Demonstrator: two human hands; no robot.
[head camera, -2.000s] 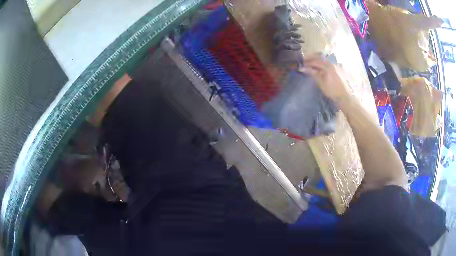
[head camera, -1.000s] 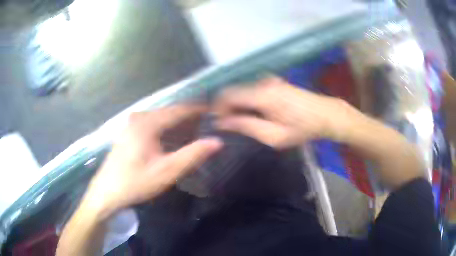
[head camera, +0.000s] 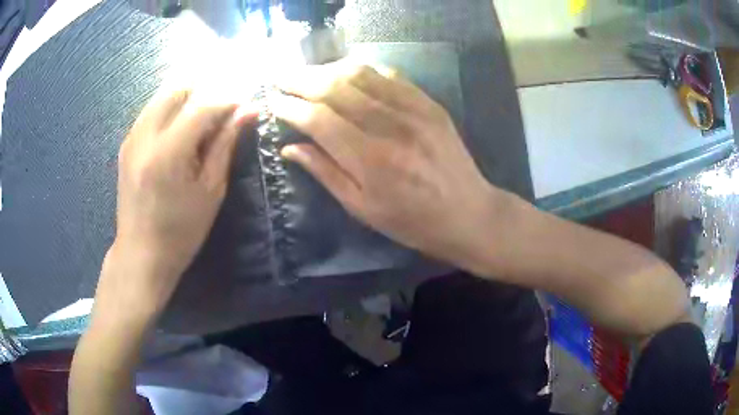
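A large dark grey garment panel (head camera: 65, 178) covers the table in front of me. A narrow strip (head camera: 277, 190) with a toothed or stitched line runs down its centre, with smoother, shinier lining cloth (head camera: 348, 243) on its right. My left hand (head camera: 174, 170) lies on the cloth left of the strip, fingertips at its upper end. My right hand (head camera: 381, 146) lies right of the strip, fingers bent over it, pressing the cloth. Glare from the lamp washes out the fingertips. The presser foot and needle are not clear in the glare.
Scissors (head camera: 695, 101) with orange and red handles lie at the table's right corner. The table edge (head camera: 640, 174) has a green-tinted band. Red and blue baskets (head camera: 587, 344) are below at right, beside a wrapped board (head camera: 697, 203) with a dark bundle. White cloth or plastic (head camera: 202, 381) hangs at lower left.
The view has swung from the baskets to the machine table. Both hands, earlier together above the lap and table edge, now lie on the panel beneath the lamp.
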